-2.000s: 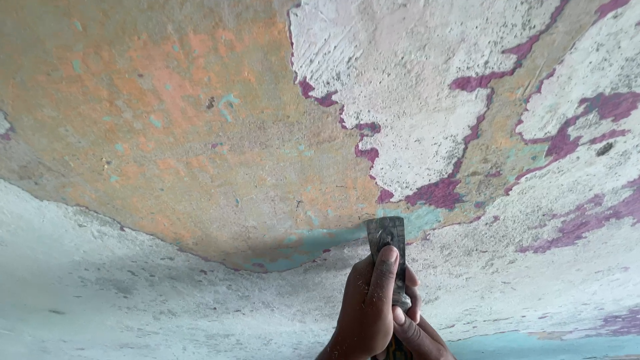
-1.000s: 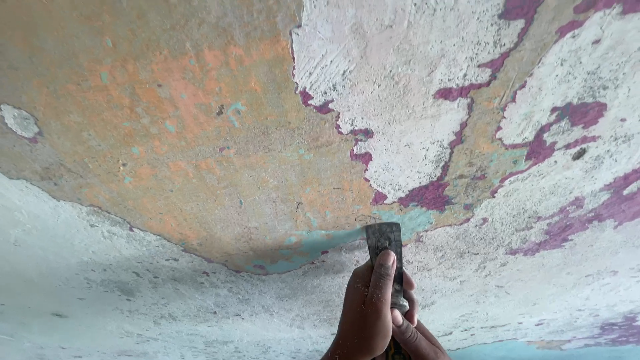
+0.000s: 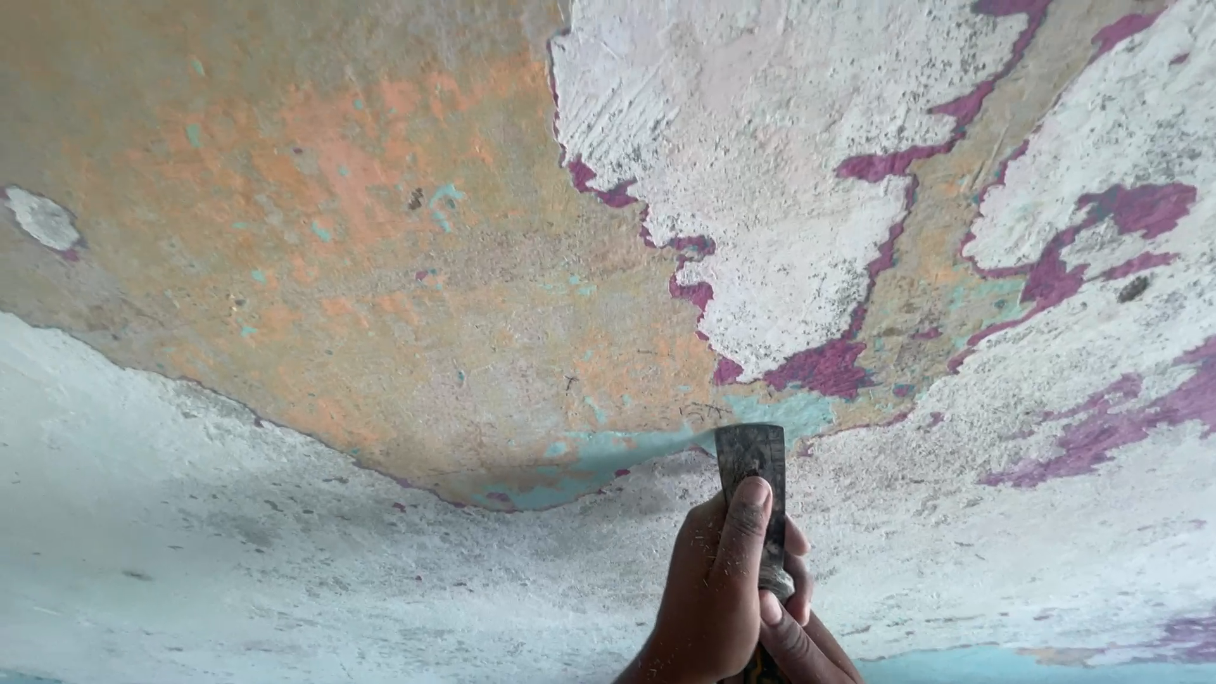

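Note:
A metal scraper (image 3: 750,446) with a wide flat blade points upward at the lower centre, its top edge against the painted plaster surface (image 3: 380,332). My left hand (image 3: 717,589) grips the blade's shank, the thumb laid flat along the metal and specked with debris. Lower down, my right hand (image 3: 798,641) is closed around the handle, which is mostly hidden by the fingers. Just above the blade lies a strip of light-blue paint (image 3: 784,412) beside tan and orange paint.
Bare whitish plaster (image 3: 332,570) spans the lower part of the surface. Another whitish patch (image 3: 779,190) with purple paint edges (image 3: 826,369) reaches down from the top. A small white patch (image 3: 43,220) shows at the far left.
Both hands remain on the scraper. Its blade has dropped slightly from its place two seconds ago, and the view has shifted a little.

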